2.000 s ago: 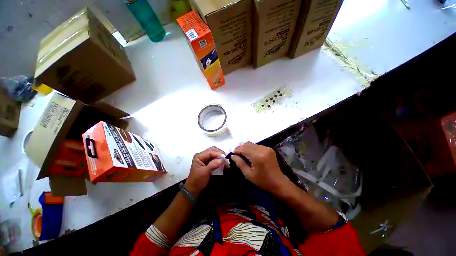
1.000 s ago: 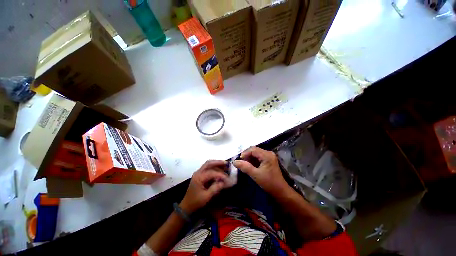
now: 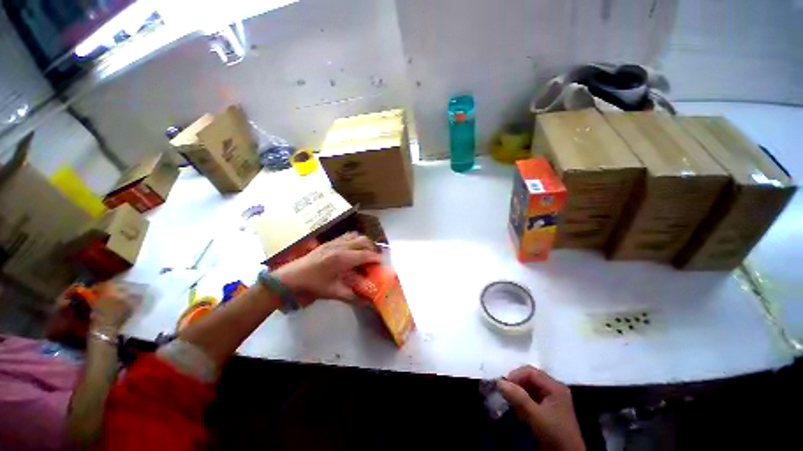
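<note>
My left hand (image 3: 330, 269) is on an orange retail box (image 3: 385, 299) at the bench's front, its fingers over the box's upper end. The open brown carton (image 3: 304, 216) stands just behind, partly hidden by my left hand and forearm. My right hand (image 3: 541, 401) is at the bench's front edge, pinching a small crumpled clear-and-white piece (image 3: 495, 398) between thumb and finger. The clear tape ring (image 3: 507, 306) lies flat on the bench behind my right hand. Another orange box (image 3: 535, 211) stands upright at the back.
Three closed cartons (image 3: 665, 185) stand in a row at right. Another carton (image 3: 370, 158) and a teal bottle (image 3: 461, 134) stand at the back. A dotted sheet (image 3: 627, 322) lies right of the tape. A blue and orange dispenser (image 3: 201, 310) is at left, near a coworker's hands (image 3: 104, 308).
The view has tilted up and turned left. My hands have moved apart; my left hand has moved to the orange box beside the open carton. My right hand keeps a small crumpled piece.
</note>
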